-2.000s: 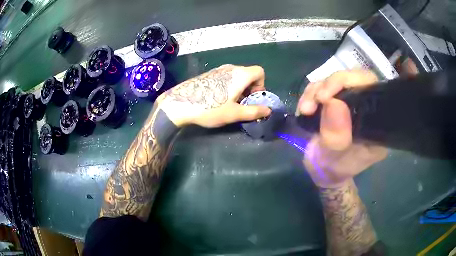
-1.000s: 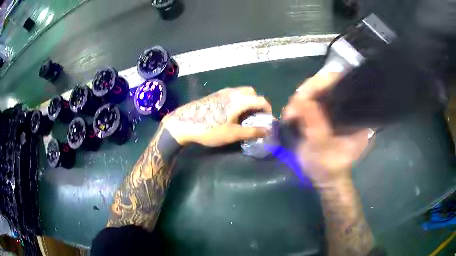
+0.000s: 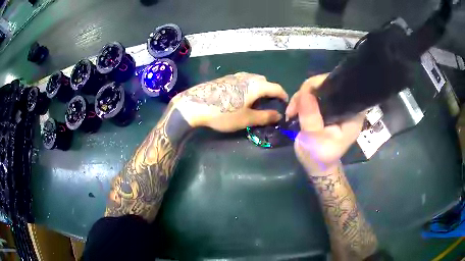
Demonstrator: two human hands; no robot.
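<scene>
A round black LED unit [image 3: 266, 136] sits on the dark green bench in front of me, with green bright dots along its lower rim. My left hand [image 3: 235, 104] is closed around its upper side, the thumb lying across its face. My right hand [image 3: 324, 125] is shut on a thick black electric screwdriver [image 3: 357, 74], tilted from upper right down to the unit. Blue light falls between the screwdriver's low end and my right palm. The exact contact of tip and unit is hidden by my fingers.
Rows of similar black units stand at left, one [image 3: 159, 77] glowing blue-purple. Dark ridged pieces [image 3: 11, 153] are stacked at the far left edge. A screw feeder [image 3: 377, 133] is partly behind the screwdriver. A worn white strip [image 3: 244, 42] borders the conveyor. A cardboard box [image 3: 48, 244] is lower left.
The unit under my left hand went from a pale face to a dark one with green dots. The screwdriver has swung more upright, uncovering part of the feeder. Dark items on the conveyor have shifted.
</scene>
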